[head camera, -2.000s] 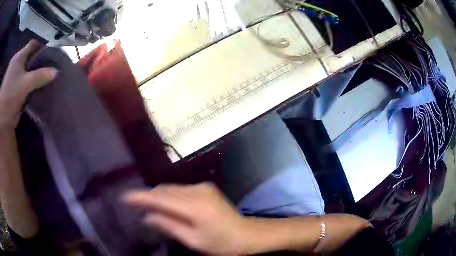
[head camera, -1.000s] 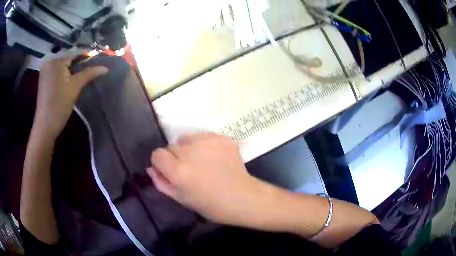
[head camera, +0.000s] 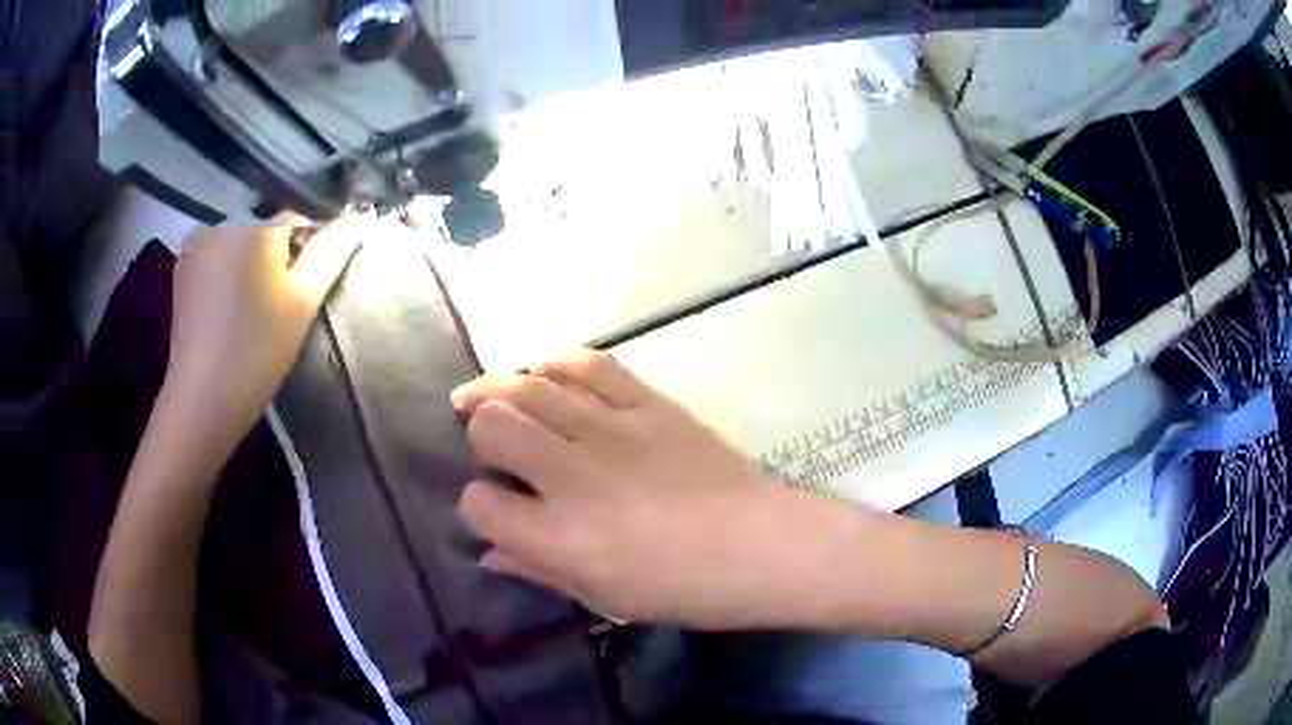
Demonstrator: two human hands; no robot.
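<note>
The grey garment panel (head camera: 404,411) lies lengthwise from the machine's needle area down towards my lap, with dark maroon seam lines along it. A thin white edge tape (head camera: 323,574) runs down its left side. My left hand (head camera: 248,319) lies on the cloth just below the presser foot (head camera: 390,198), with fingertips in the bright lamp glare; its grip is not clear. My right hand (head camera: 595,496) rests bent-fingered on the panel's right edge; some fingertips are hidden against the cloth. The needle is lost in glare.
The white machine head (head camera: 524,57) spans the top. White tape strips (head camera: 779,177) lie on the bed. A beige cord (head camera: 971,305) and yellow-green and blue snips (head camera: 1070,206) lie further right. A measuring scale (head camera: 907,411) marks the front edge. A bundle with white strands (head camera: 1247,453) is at far right.
The view has shifted, showing more of the machine head. The grey panel has turned straighter under the head. My right hand has come from the lower cloth to the panel's right edge.
</note>
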